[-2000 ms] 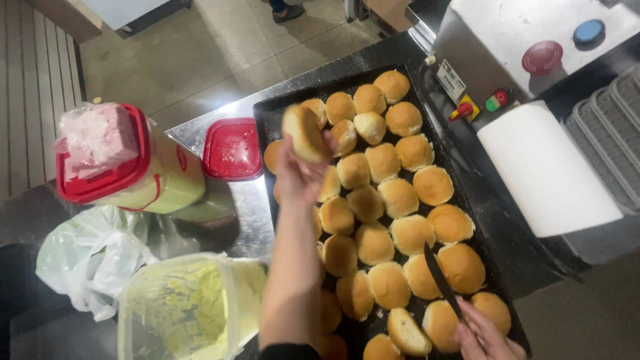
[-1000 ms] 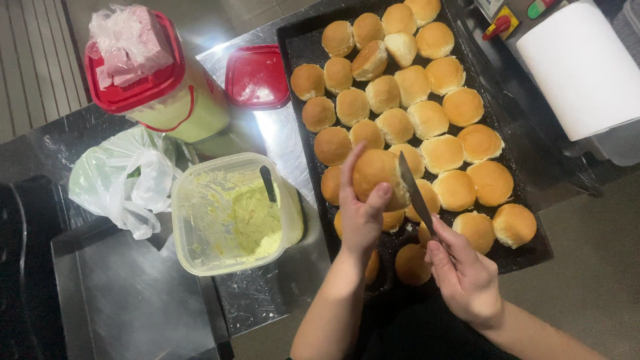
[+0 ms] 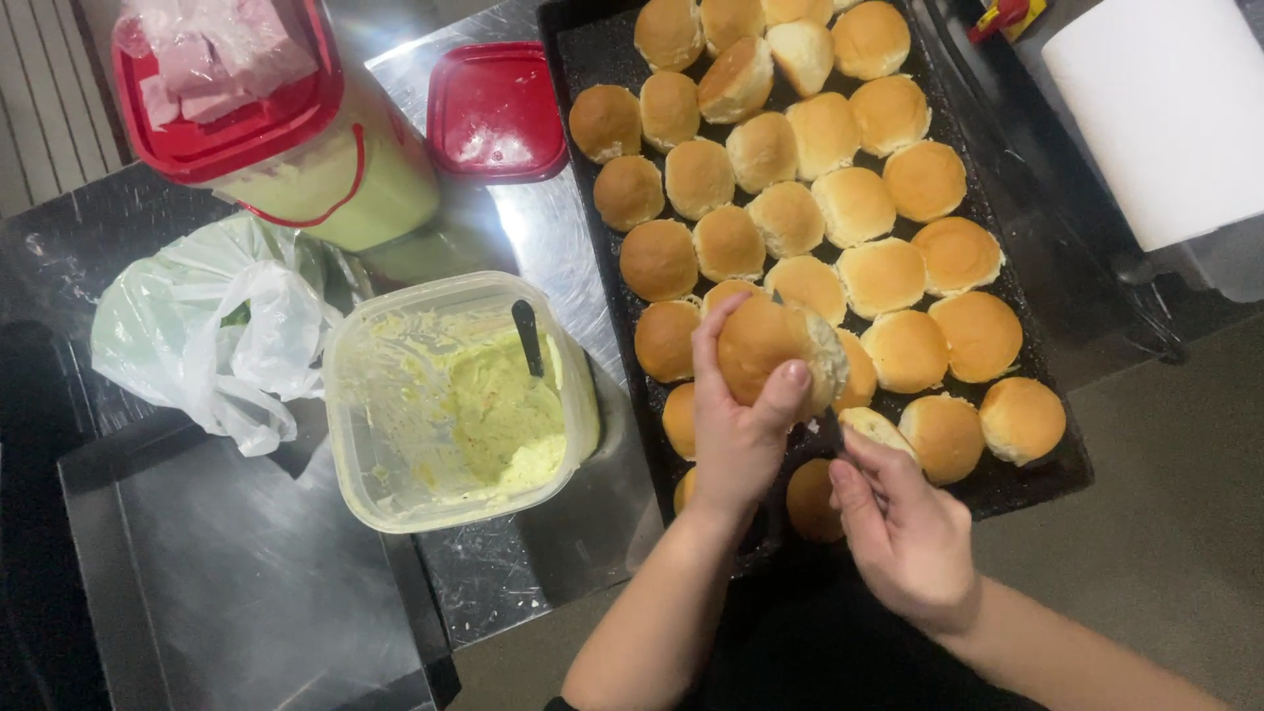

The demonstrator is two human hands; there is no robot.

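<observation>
My left hand [image 3: 741, 425] holds a golden bread bun [image 3: 765, 346] above the near part of a black baking tray [image 3: 1062, 449]. The bun's pale side faces right. My right hand [image 3: 904, 523] is closed around a knife, most of which is hidden; part of the dark blade [image 3: 829, 430] shows between my hands, close to the held bun. Rows of golden buns [image 3: 884, 276] lie on the tray. One bun with a pale face showing [image 3: 877, 432] lies just beyond my right fingers.
Left of the tray stands an open plastic tub [image 3: 454, 504] of pale green spread with a dark-handled utensil [image 3: 527, 338]. Around it are a red lid [image 3: 499, 114], a red-lidded bucket [image 3: 385, 188] with wrapped pink blocks on top, a plastic bag [image 3: 217, 326] and a dark metal tray [image 3: 267, 583].
Two seconds ago my left hand held a bun over the tray's left part; it has since come nearer to my right hand. The knife, plainly visible earlier, is now mostly hidden. The view has shifted.
</observation>
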